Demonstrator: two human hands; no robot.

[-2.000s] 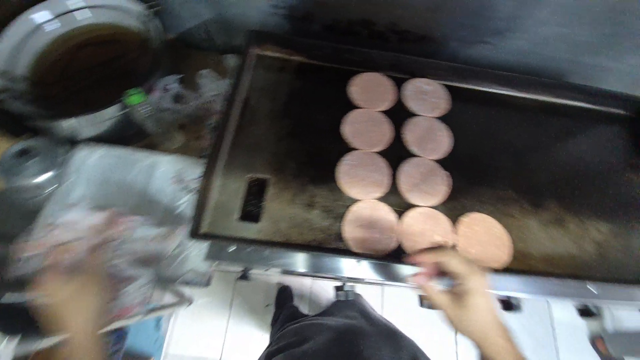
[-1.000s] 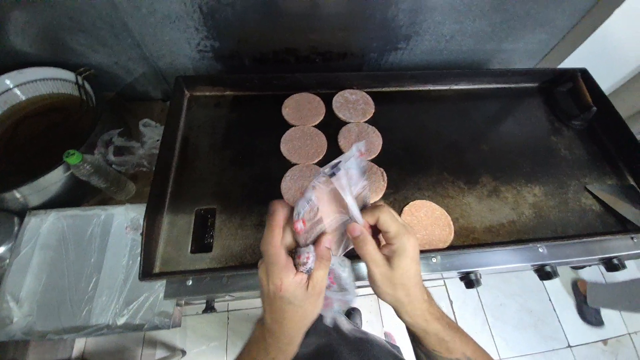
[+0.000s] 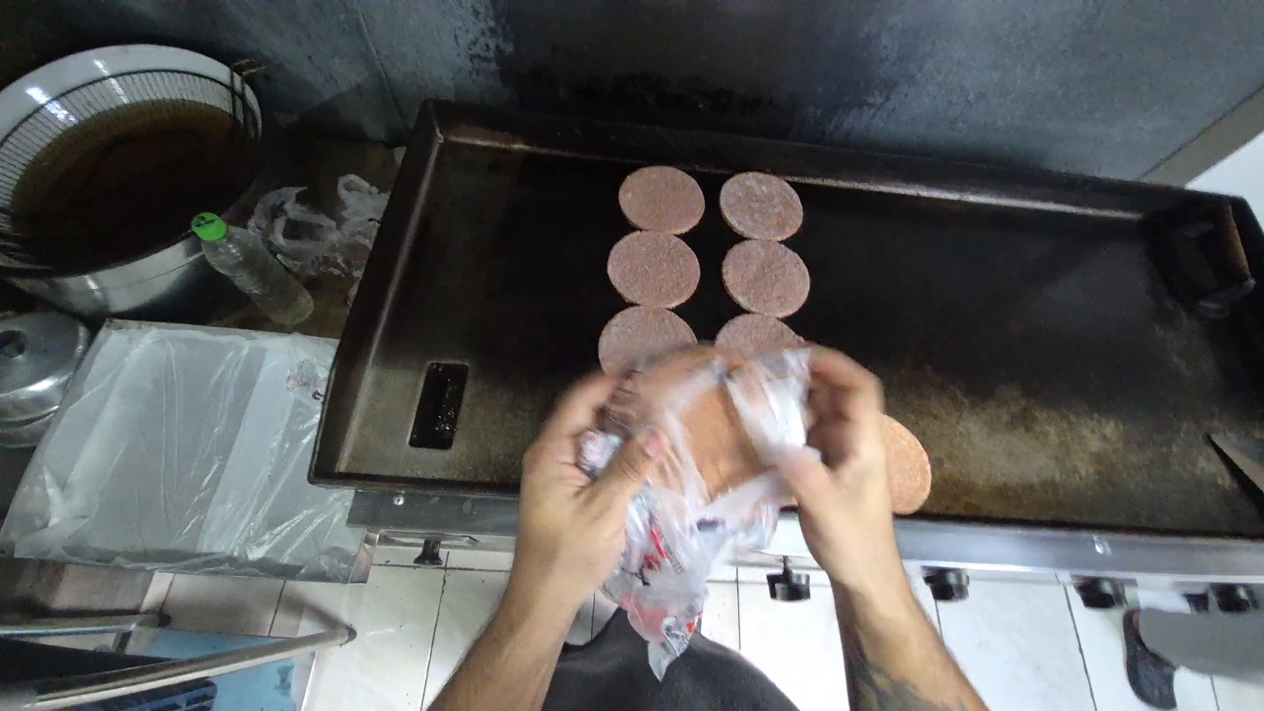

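Observation:
My left hand [image 3: 583, 479] and my right hand [image 3: 839, 459] grip opposite sides of a clear printed plastic wrapper [image 3: 671, 553], blurred by motion. Between them a round burger patty [image 3: 719, 439] shows in the wrapper's opening. Behind the hands, patties lie in two columns on the flat griddle [image 3: 968, 336], among them one at the back left [image 3: 662, 199] and one at the back right [image 3: 761, 206]. A further patty [image 3: 907, 466] is partly covered by my right hand. Whatever lies directly beneath the wrapper is hidden.
A pot of dark liquid with a wire basket [image 3: 128, 168] stands left, near a green-capped plastic bottle [image 3: 257, 272] and a plastic-covered tray [image 3: 188, 444]. The griddle has a grease slot [image 3: 438, 405]. A metal blade [image 3: 1239, 459] lies at its right; knobs [image 3: 946, 583] line its front.
Two seconds ago my hands were apart, the right at the front row of patties and the left over plastic at the left. Both came together on the wrapper, whose opening now shows a patty.

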